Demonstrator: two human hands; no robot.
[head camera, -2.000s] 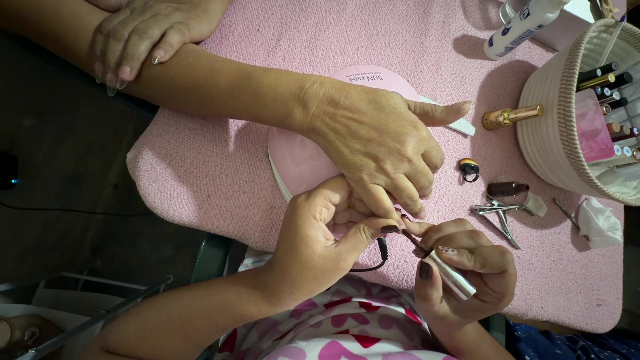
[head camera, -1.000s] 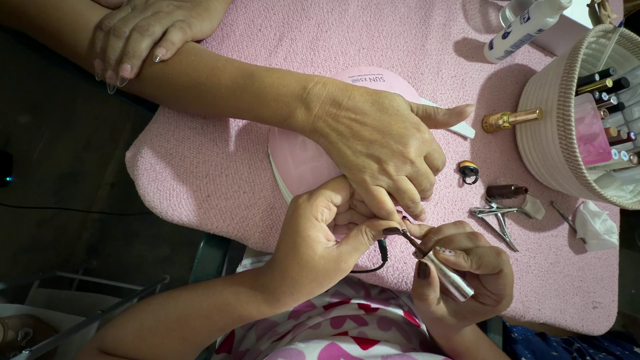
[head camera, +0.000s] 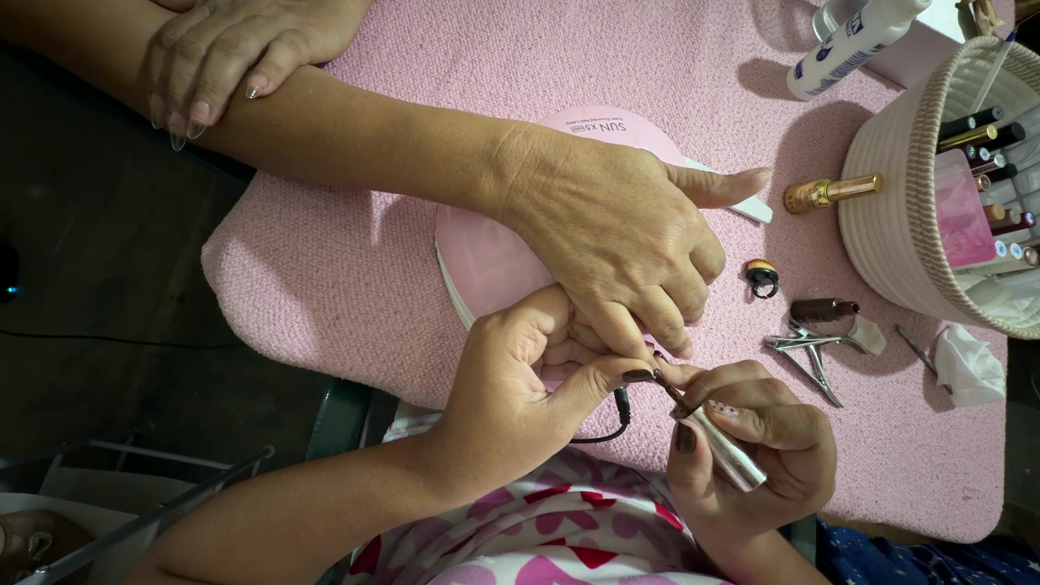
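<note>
My left hand (head camera: 520, 390) holds a finger of another person's hand (head camera: 617, 227), which lies palm down over a round pink nail lamp (head camera: 487, 260). In my right hand (head camera: 764, 439) is the silver cap of a nail polish brush (head camera: 727, 455), pinched between thumb and fingers. Its dark bristles are at the nail of the held finger, beside my left thumb tip. An open bottle of dark polish (head camera: 816, 309) lies on its side to the right, near metal cuticle nippers (head camera: 808, 353). The other person's second hand (head camera: 244, 57) rests on their forearm.
On the pink towel (head camera: 325, 292) are a gold polish bottle (head camera: 829, 193), a black ring-like item (head camera: 762, 278), a nail file (head camera: 751, 207), a crumpled white tissue (head camera: 969, 366) and a white bottle (head camera: 853, 49). A rope basket (head camera: 894, 195) of polish bottles stands at right. A black cable (head camera: 621, 418) runs by my left hand.
</note>
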